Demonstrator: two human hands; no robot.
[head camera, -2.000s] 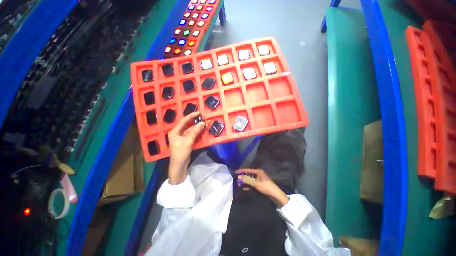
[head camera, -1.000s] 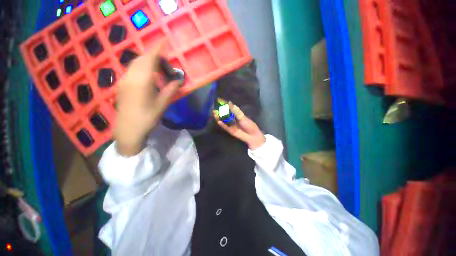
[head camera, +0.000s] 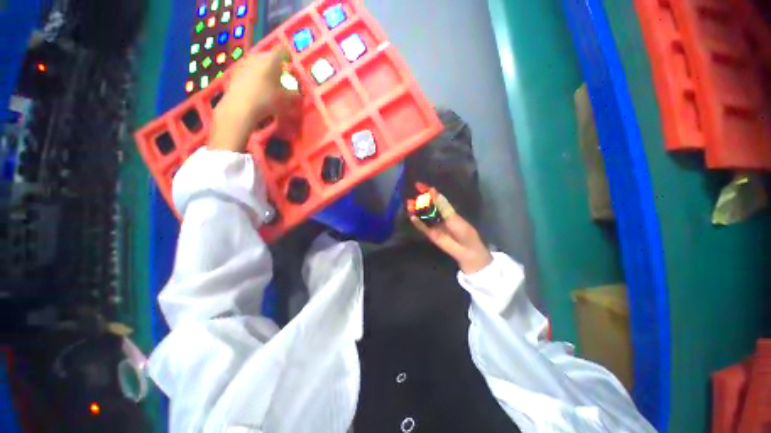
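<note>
The red compartment tray (head camera: 380, 80) is tilted in front of me. Dark unlit cubes (head camera: 298, 189) sit in its left and lower pockets, lit cubes (head camera: 321, 70) at its upper right. A silver-grey cube (head camera: 363, 144) is in the lower row. My left hand (head camera: 252, 89) is over the tray, fingertips at a yellow-white lit cube (head camera: 289, 82); whether they grip it is unclear. The hand and sleeve hide several pockets. My right hand (head camera: 448, 227) holds a cube glowing orange and green (head camera: 425, 205), right of the tray's lower corner.
A second loaded tray (head camera: 221, 38) with coloured lights lies beyond the held tray. Red trays (head camera: 719, 84) are on the right bench behind a blue rail (head camera: 621, 211). A cardboard box (head camera: 604, 326) is below. A tape roll (head camera: 133, 372) is at lower left.
My left hand has moved from the tray's lower part to its upper middle. The tray appears further right in view. The cube in my right hand has changed from white-green to orange.
</note>
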